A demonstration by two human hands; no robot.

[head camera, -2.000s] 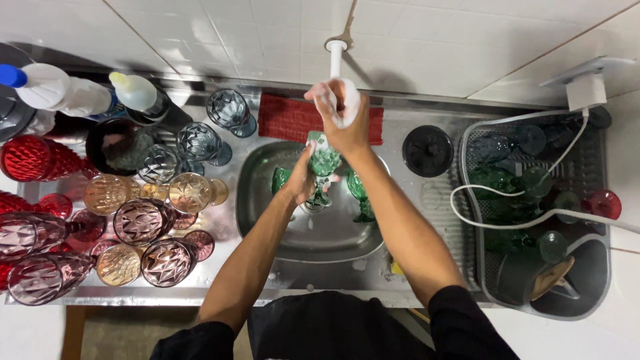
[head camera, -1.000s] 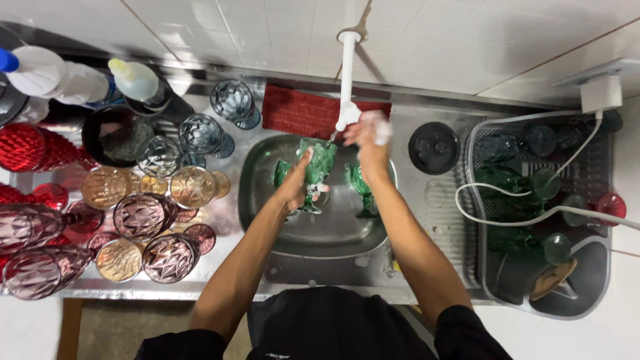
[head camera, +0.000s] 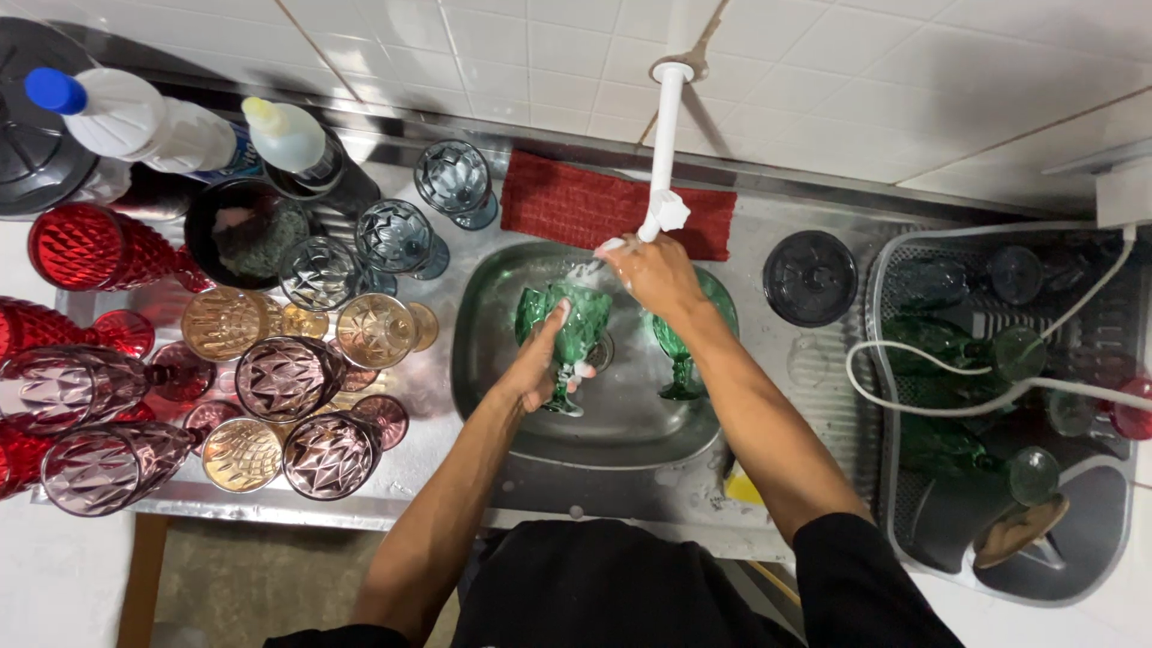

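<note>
My left hand (head camera: 538, 360) grips a green patterned glass goblet (head camera: 580, 326) upright over the steel sink basin (head camera: 585, 445); foam or water shows at its rim. My right hand (head camera: 655, 277) is just under the spout of the white faucet (head camera: 664, 144), its fingers bent and wet with suds. Whether it holds anything cannot be told. One more green goblet (head camera: 531, 312) is partly hidden behind the held one, at the basin's left. Another green goblet (head camera: 677, 355) stands at the basin's right, partly covered by my right forearm.
Red, purple, amber and blue-grey goblets (head camera: 315, 274) crowd the left counter, beside a black bowl (head camera: 236, 236) and bottles (head camera: 126, 117). A red cloth (head camera: 567, 202) lies behind the basin. To the right are a black round lid (head camera: 810, 278), a yellow sponge (head camera: 743, 487) and a grey dish rack (head camera: 900, 522) with glasses, crossed by a white cable (head camera: 954, 411).
My right hand was around the faucet's end two seconds ago, then moved off to its right with suds on it. Now it is beneath the spout. My left hand has kept hold of the green goblet.
</note>
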